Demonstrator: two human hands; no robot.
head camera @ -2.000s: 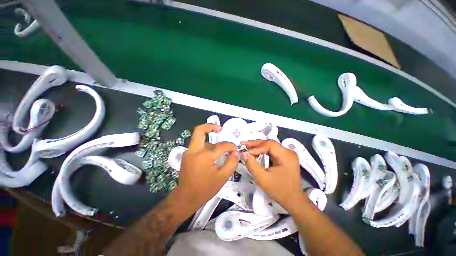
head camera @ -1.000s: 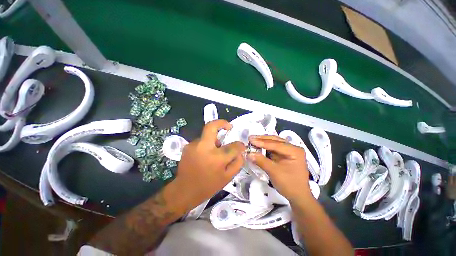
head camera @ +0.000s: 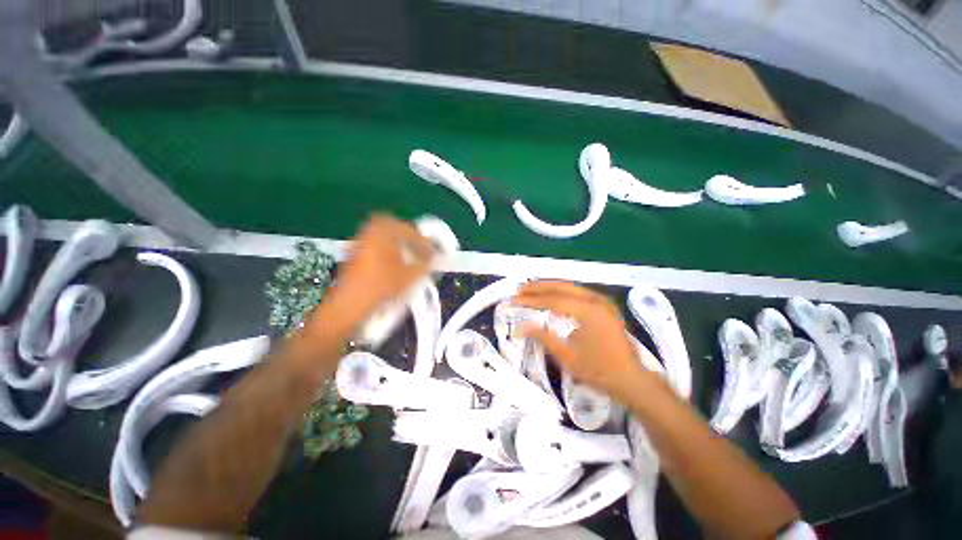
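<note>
White curved housings (head camera: pixel 501 374) lie in a loose pile in front of me. My left hand (head camera: pixel 388 264), blurred, is at the pile's back left edge, its fingertips against the round end of a white housing (head camera: pixel 436 240). The blur hides whether it grips. My right hand (head camera: pixel 575 327) is over the back of the pile, its thumb and fingers around a white housing part (head camera: pixel 549 322); its palm side is hidden. Small green circuit boards (head camera: pixel 301 285) lie in a heap left of the pile, partly covered by my left forearm.
Large curved housings (head camera: pixel 179 382) lie at the left. A nested housing stack (head camera: pixel 833 390) is at the right. Spaced housings (head camera: pixel 654 192) lie on the green belt (head camera: pixel 316 137) behind a pale metal edge. A grey post (head camera: pixel 127 158) slants at upper left. A cardboard sheet (head camera: pixel 723 82) lies beyond.
My hands, together over the pile before, are now apart. My left hand has moved up and left to the housing at the bench's back edge. The view has shifted, showing more of the pile.
</note>
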